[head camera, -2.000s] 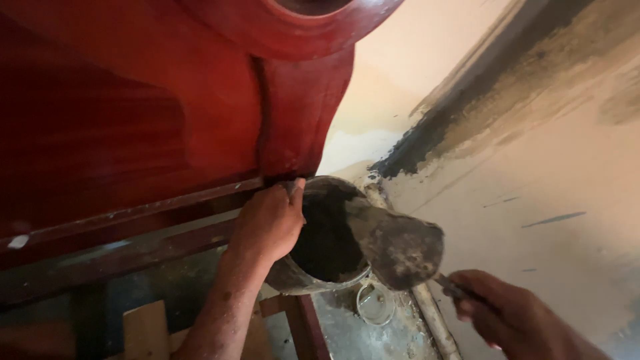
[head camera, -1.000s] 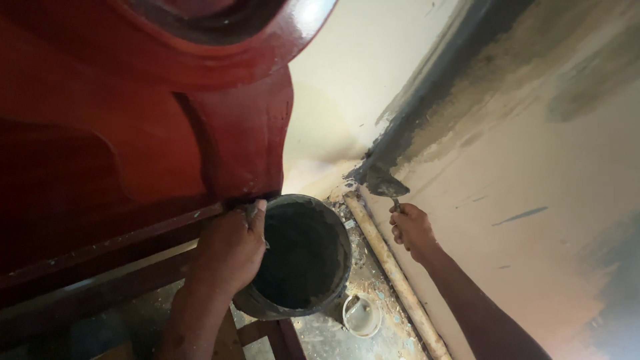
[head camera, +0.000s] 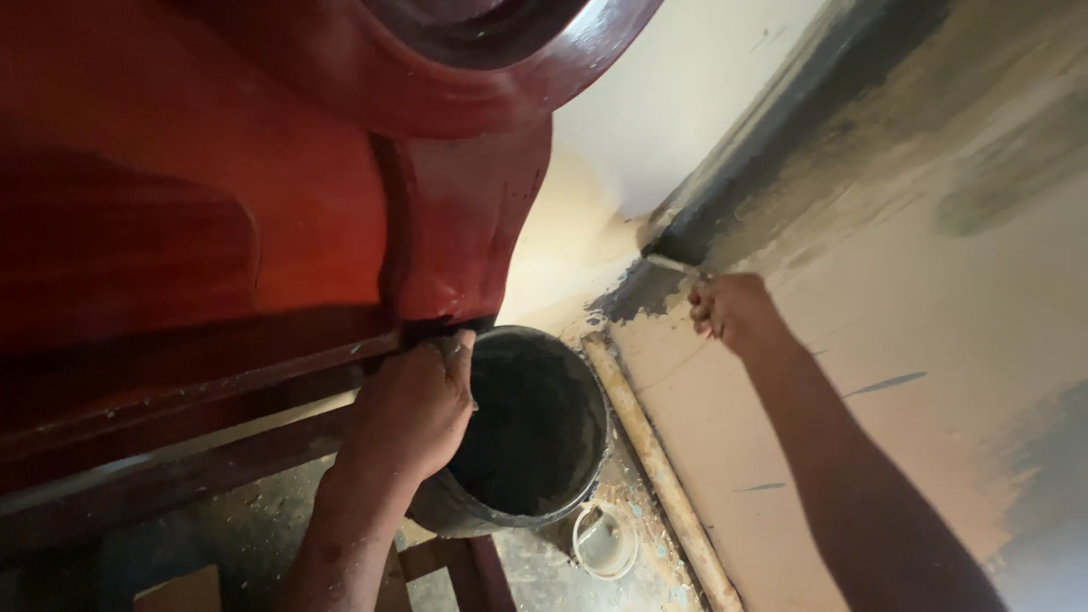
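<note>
My left hand (head camera: 425, 404) grips the left rim of a round black bucket (head camera: 597, 463), whose inside is dark and coated with grey material. In my right hand (head camera: 727, 310) is a trowel (head camera: 671, 264), seen nearly edge-on, with its blade against the wall corner. A dark grey band of wet mortar (head camera: 731, 200) runs up along that corner, and its lower end lies just below the trowel. The right hand is up and to the right of the bucket.
Glossy red wooden furniture (head camera: 323, 229) fills the left, its lower rails (head camera: 195, 442) beside the bucket. A pale pipe (head camera: 659, 467) runs along the wall's foot. A small white tub (head camera: 605, 541) stands on the speckled floor (head camera: 544, 569). Brownish patches mark the right wall (head camera: 901, 340).
Two seconds ago the trowel was beside the bucket's mouth; it has moved to the wall corner and now rests a little higher along it. The left hand has stayed on the bucket's rim.
</note>
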